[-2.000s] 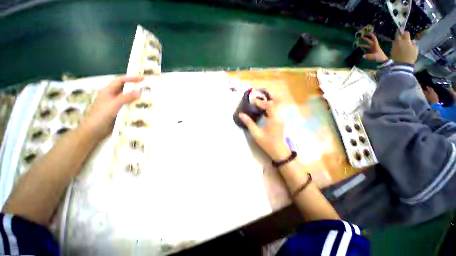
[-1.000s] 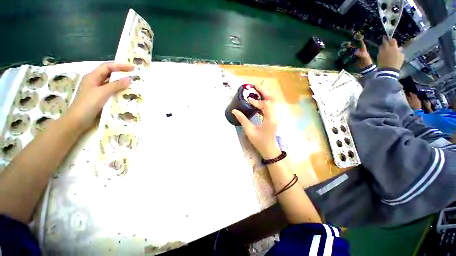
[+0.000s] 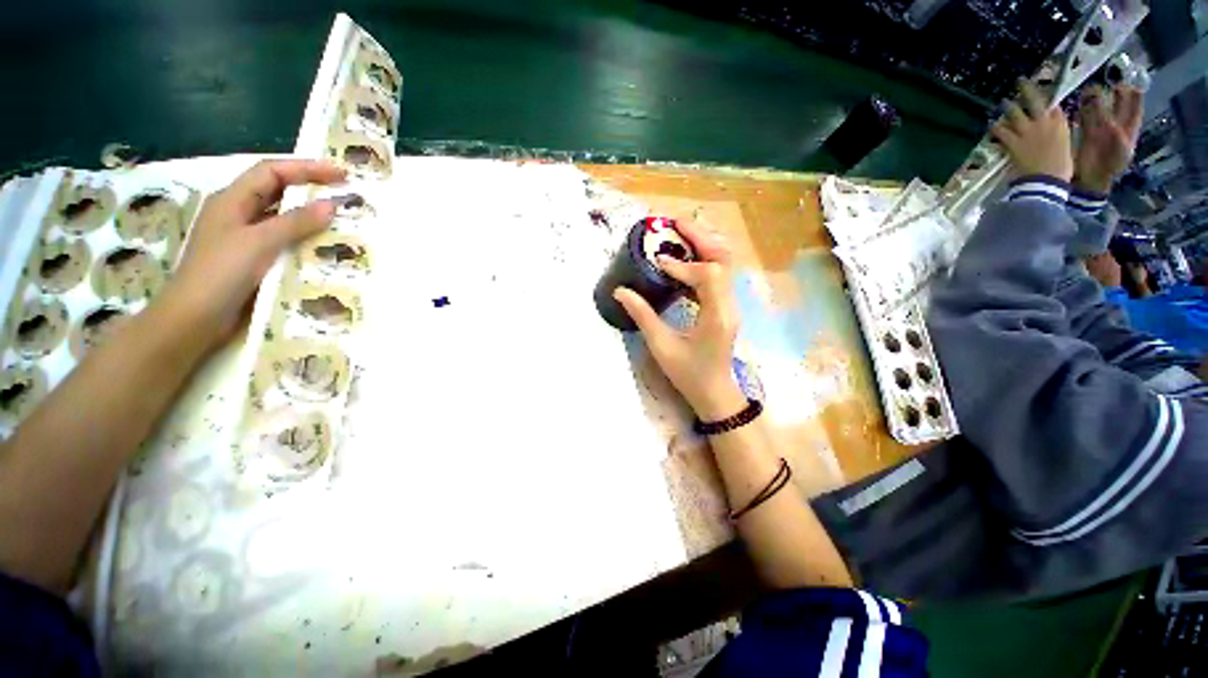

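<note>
My left hand [image 3: 252, 239] is shut on a long white blister tray [image 3: 327, 311] and holds it tilted up, its far end over the green belt. Its round pockets show cream rims and dark centres. My right hand [image 3: 692, 307] holds a black cylindrical housing [image 3: 633, 281] on the right part of the white work sheet [image 3: 503, 397]. The housing leans a little, its open end up, with a cream ring and a red spot in the mouth. My fingertips are at the ring and hide part of it.
Stacked blister trays [image 3: 129, 272] lie at the left. A green conveyor belt [image 3: 556, 93] runs beyond the bench and carries a black housing [image 3: 862, 130]. At the right, a neighbour in a grey sleeve [image 3: 1060, 331] holds a tray above a tray pile [image 3: 894, 325].
The tray in my left hand appears slightly nearer and larger. My right hand stays on the housing. The belt housing has shifted right, and the neighbour's hands and tray have moved.
</note>
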